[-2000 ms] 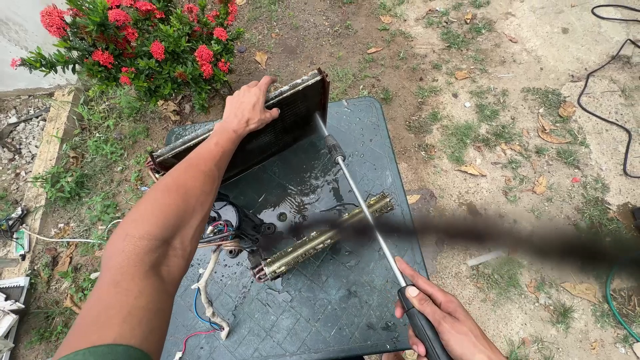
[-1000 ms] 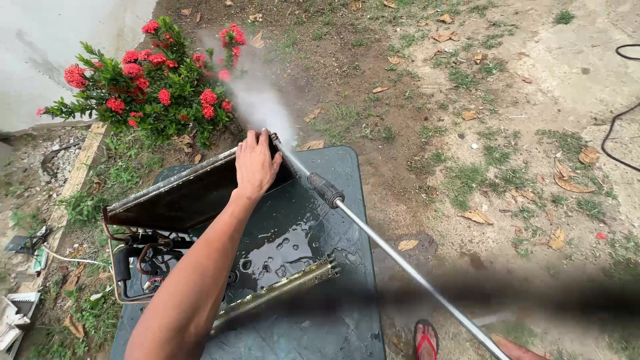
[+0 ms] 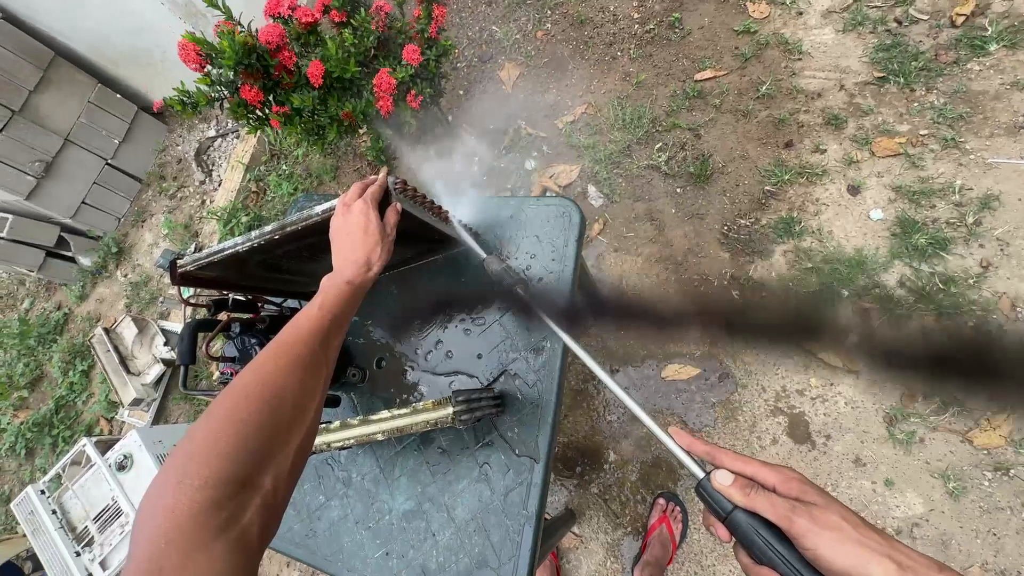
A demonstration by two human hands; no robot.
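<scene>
My left hand (image 3: 364, 228) grips the upper edge of a dark, finned heat exchanger coil (image 3: 272, 260), which leans tilted over a wet green plastic table (image 3: 424, 496). My right hand (image 3: 780, 500) is around the black handle of a pressure washer lance (image 3: 620, 392). The lance's tip lies by the coil's right end, where white spray mist (image 3: 456, 164) rises. A second, narrower coil (image 3: 392, 422) lies on the table nearer to me. Copper pipes and a compressor (image 3: 240, 348) are partly hidden behind my left forearm.
A bush with red flowers (image 3: 316, 72) grows beyond the table. White plastic casings (image 3: 88, 508) lie at the lower left, and grey concrete blocks (image 3: 68, 132) are stacked at the upper left. A foot in a red-strapped flip-flop (image 3: 662, 532) stands right of the table. A dark blur crosses the right side.
Two seconds ago no mist showed at the lance; now spray comes from its tip at the coil's end. My left hand remains on the coil. The view has shifted.
</scene>
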